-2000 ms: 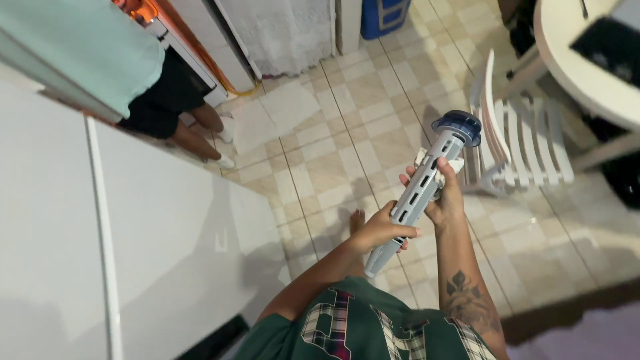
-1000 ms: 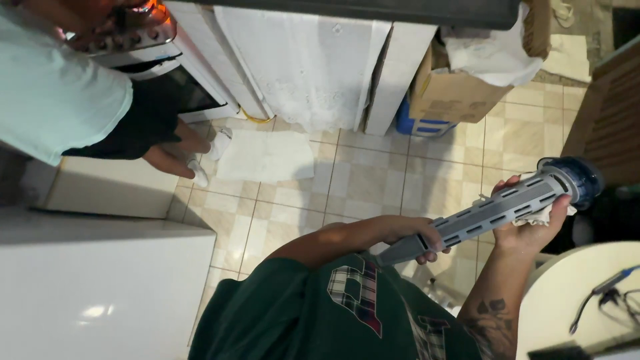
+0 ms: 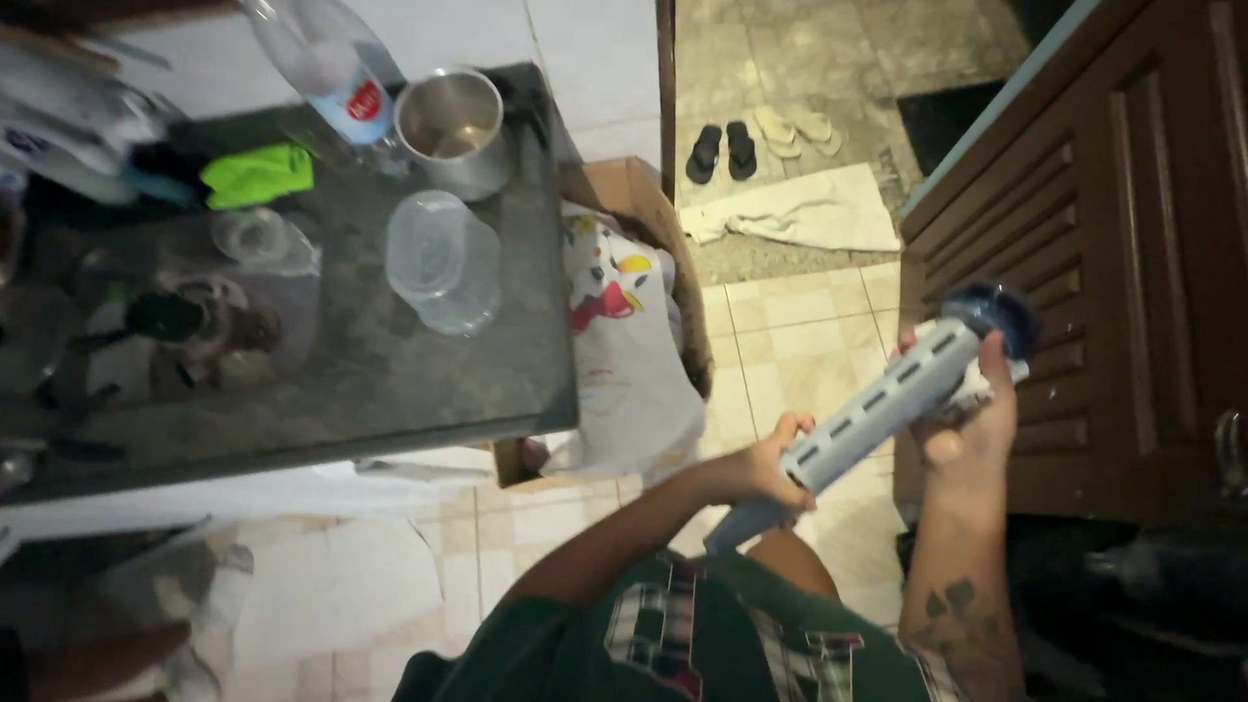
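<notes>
A long grey slotted plastic tool (image 3: 873, 409) with a round dark blue part (image 3: 999, 317) at its far end slants across the lower right; its exact kind is unclear. My left hand (image 3: 770, 473) is closed round the lower end, above a tapered grey tip. Near the blue end my right hand (image 3: 965, 409) supports the tool, with a crumpled white cloth (image 3: 975, 385) between palm and tool.
A dark stone counter (image 3: 409, 390) holds a steel pot (image 3: 453, 136), a plastic bottle (image 3: 341, 88), clear containers (image 3: 444, 258) and a sink. A cardboard box (image 3: 697, 322) stands beside it. Brown door (image 3: 1121, 322) at right; sandals (image 3: 741, 151) and a floor cloth (image 3: 795, 210) beyond the doorway.
My view has swung widely to the counter and doorway. Both hands still hold the grey tool. The other person, seen at the left before, is now mostly out of view.
</notes>
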